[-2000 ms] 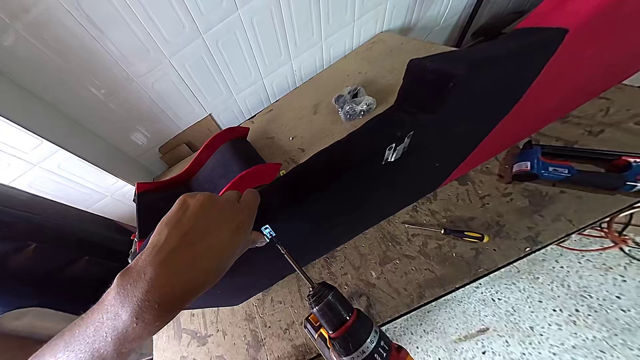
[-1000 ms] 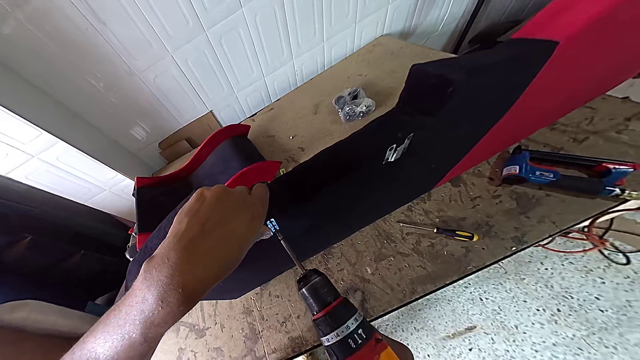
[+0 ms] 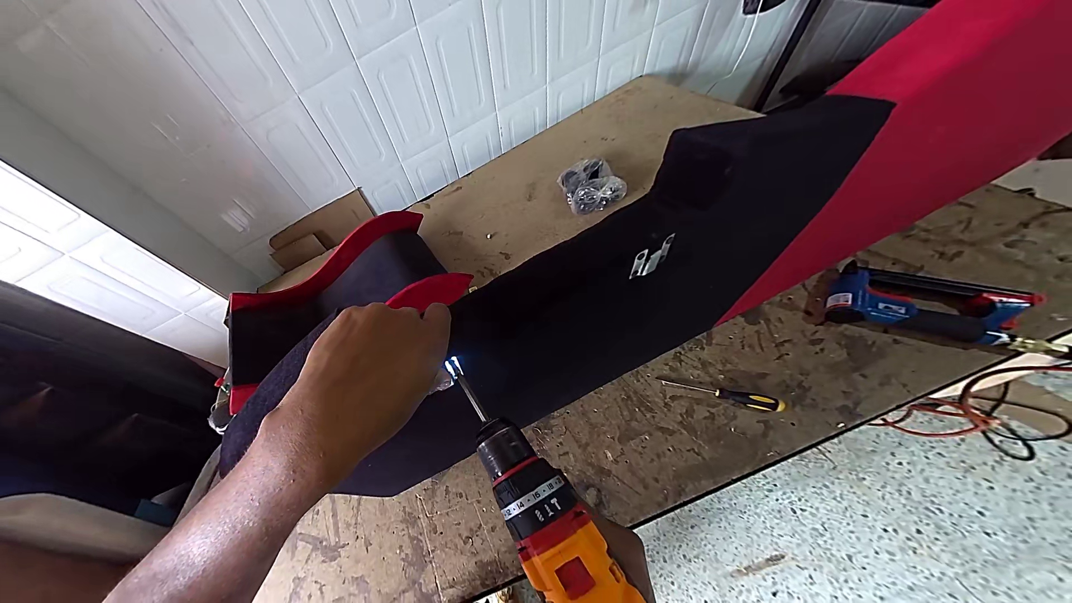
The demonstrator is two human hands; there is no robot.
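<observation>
A cordless drill point(image 3: 548, 519), orange and black, is in my right hand point(image 3: 621, 548), which is mostly hidden behind it. Its long bit meets a small metal bracket point(image 3: 453, 368), lit by the drill's light, on the black fabric of a red and black upholstered piece point(image 3: 578, 335). My left hand point(image 3: 368, 377) lies over the piece beside a curved red edge, its fingertips close to the bracket; whether they grip anything is hidden. A second metal bracket point(image 3: 651, 257) sits on the black fabric further right.
The worn wooden workbench point(image 3: 620, 435) carries clear plastic bags of small parts point(image 3: 592, 186), a yellow and black screwdriver point(image 3: 724, 394) and a blue pneumatic stapler point(image 3: 930, 306). An orange hose point(image 3: 946, 414) and dark cable hang off its right edge. Cardboard point(image 3: 322, 226) leans by the tiled wall.
More of the drill's body shows than two seconds ago, and part of my right hand has come into view. The bit remains at the bracket, and my left hand stays beside it.
</observation>
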